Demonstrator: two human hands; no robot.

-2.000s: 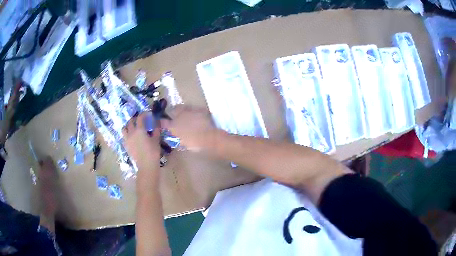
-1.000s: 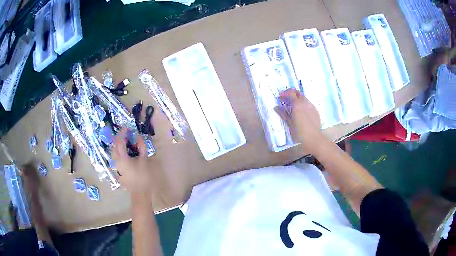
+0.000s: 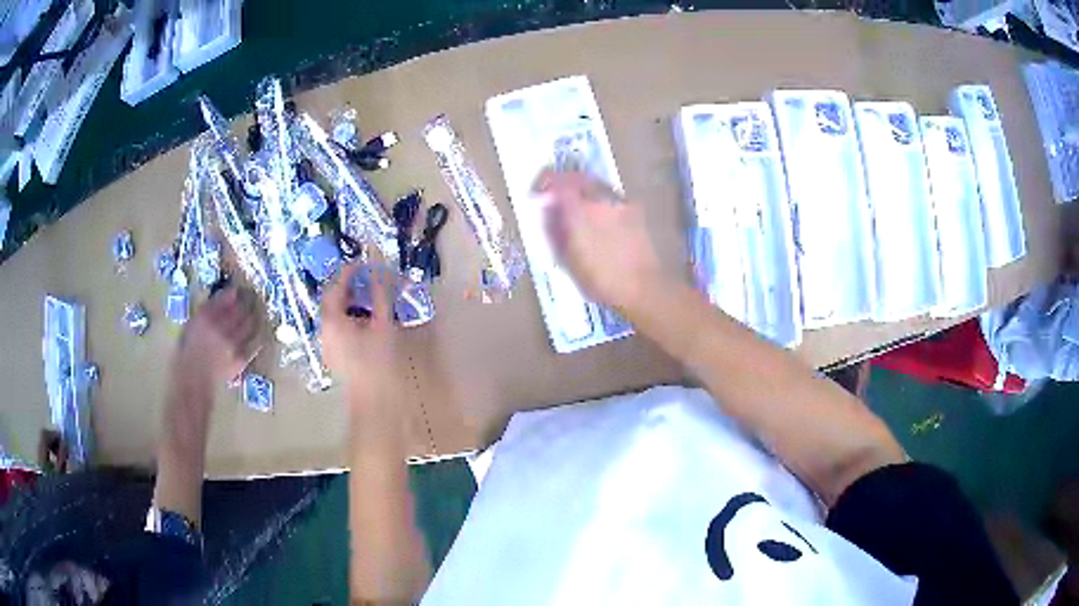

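Note:
A white blister tray (image 3: 538, 113) lies in front of me. My right hand (image 3: 592, 231) is over its upper half, slightly blurred, with a small shiny bagged part (image 3: 575, 150) at the fingertips. My left hand (image 3: 359, 320) is at the near right edge of a heap of bagged rods (image 3: 278, 201). Something bluish and dark shows at its fingers; the blur hides whether it is gripped. Black coiled cables (image 3: 426, 243) and a small bagged piece (image 3: 414, 304) lie beside it. One bagged rod (image 3: 467, 195) lies between heap and tray.
Several trays (image 3: 822, 213) stand in a row at right, with round items in their end recesses. Another person's hand (image 3: 217, 337) reaches in at the heap's left. A tray (image 3: 65, 367) lies far left. Boxes and trays lie on the green strip (image 3: 355, 36). A red bin (image 3: 947, 359) is below the bench.
My right hand has moved left from the row's first tray to the single tray. My left hand stays near the heap. The other person's hand has moved in towards the heap; the view has shifted.

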